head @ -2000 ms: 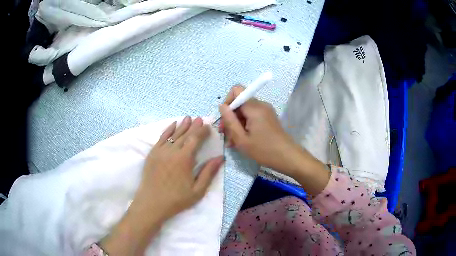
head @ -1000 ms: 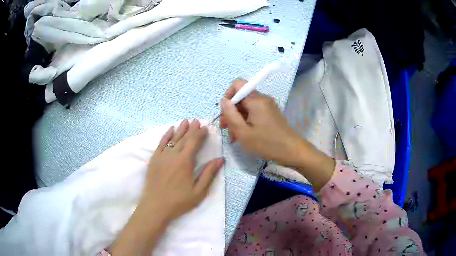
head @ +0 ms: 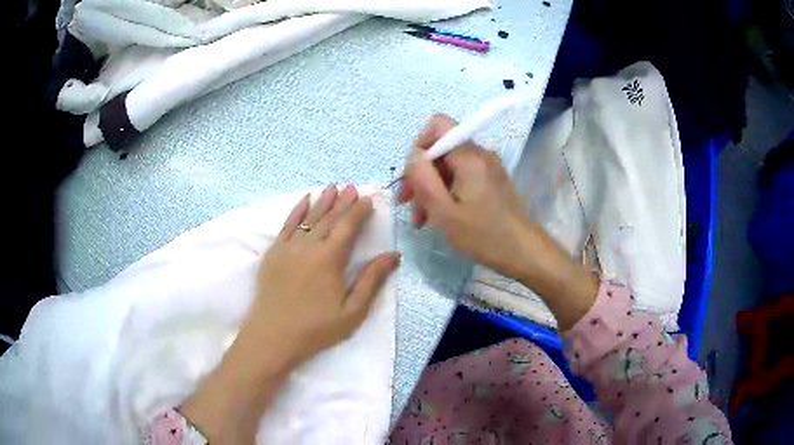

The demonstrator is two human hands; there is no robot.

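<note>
A white garment (head: 165, 304) lies spread on the table at the lower left, its right edge running down toward me. My left hand (head: 313, 269) lies flat on it near its upper right corner, fingers a little apart, with a ring on one finger. My right hand (head: 466, 191) grips a white pen-like picking tool (head: 474, 124). The tool's thin dark tip is at the garment's upper right corner; whether it touches the cloth I cannot tell. Fine threads at the edge are too small to make out.
White garments with a dark band (head: 187, 65) lie at the table's far left. Pink and blue-black snips (head: 448, 38) and dark scraps (head: 508, 84) lie on the far right of the table (head: 287, 130). Right of it, a blue bin (head: 702, 252) holds off-white garments (head: 631, 191) with a black mark.
My right hand with the tool has moved slightly up and right, a little farther from my left hand. My left hand stays flat on the cloth. The whole view has shifted slightly.
</note>
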